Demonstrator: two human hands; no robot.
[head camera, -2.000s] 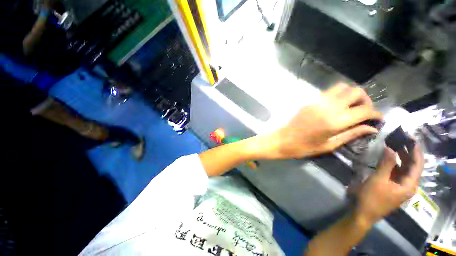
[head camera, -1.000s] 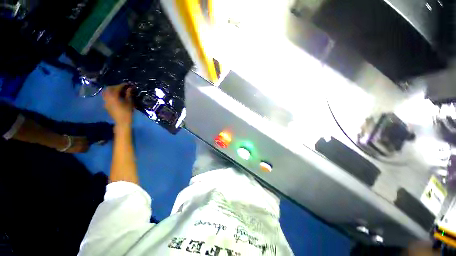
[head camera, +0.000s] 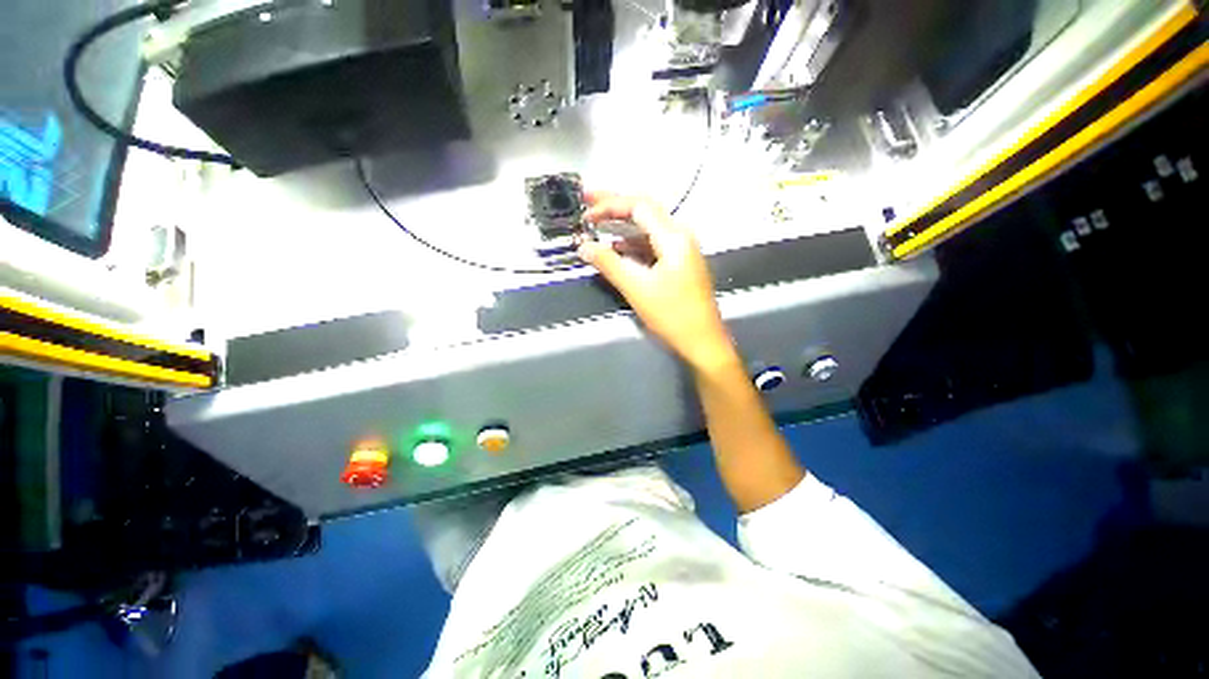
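The black fixture (head camera: 556, 206) stands on the brightly lit machine bed (head camera: 438, 219), with a dark square part in its middle. My right hand (head camera: 659, 272) reaches over the front panel from the right. Its thumb and fingertips are at the fixture's right edge, near its lower corner; whether they grip it or hold a small part cannot be told. My left hand is out of the picture.
A large black box unit (head camera: 325, 80) is behind left. A thin cable (head camera: 438, 252) loops round the fixture. Yellow light curtain bars (head camera: 1047, 139) flank the opening. The front panel (head camera: 597, 385) carries a red emergency stop (head camera: 365, 466), a green-lit button (head camera: 431, 447) and other buttons.
The view has turned from the left side to face the machine. My left hand, at the dark trays one second ago, has left the picture. My right hand is now at the fixture.
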